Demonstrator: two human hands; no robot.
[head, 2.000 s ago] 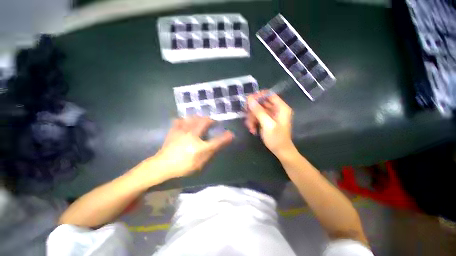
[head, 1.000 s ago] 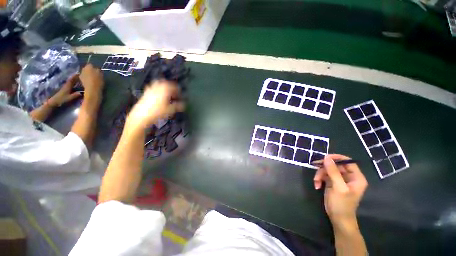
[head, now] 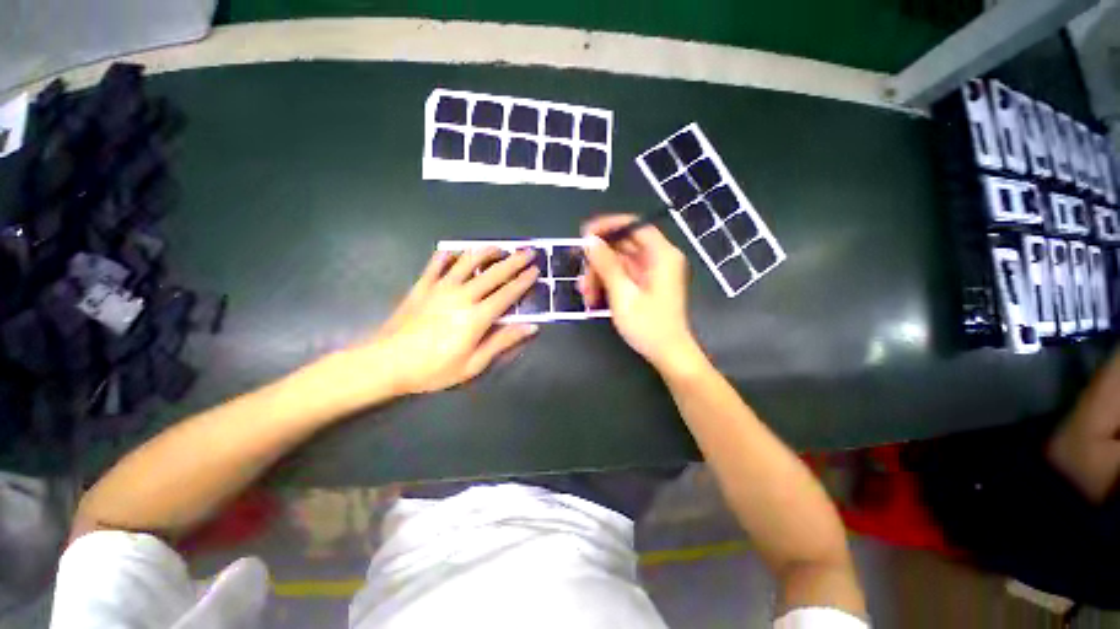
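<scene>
A white sticker sheet with black squares (head: 567, 295) lies on the dark green bench in front of me. My left hand (head: 448, 320) lies flat over its left part, fingers spread; whether a part is under the fingers is hidden. My right hand (head: 639, 289) is at the sheet's right end, pinching dark tweezers (head: 639, 225) like a pencil; their tip is hidden by the fingers. A stack of sticker sheets (head: 518, 139) lies behind. Another sheet (head: 710, 209) lies slanted to the right.
A pile of black plastic parts (head: 92, 270) lies at the left. A black tray of white-and-black parts (head: 1038, 221) is at the far right, with a person's arm (head: 1093, 424) below it. A pale rail (head: 491, 52) runs along the back, with a grey bar (head: 983, 49) at its right.
My left hand has moved from the pile of black parts onto the near sheet. The view has turned right. My right hand stays at the sheet's right end with the tweezers.
</scene>
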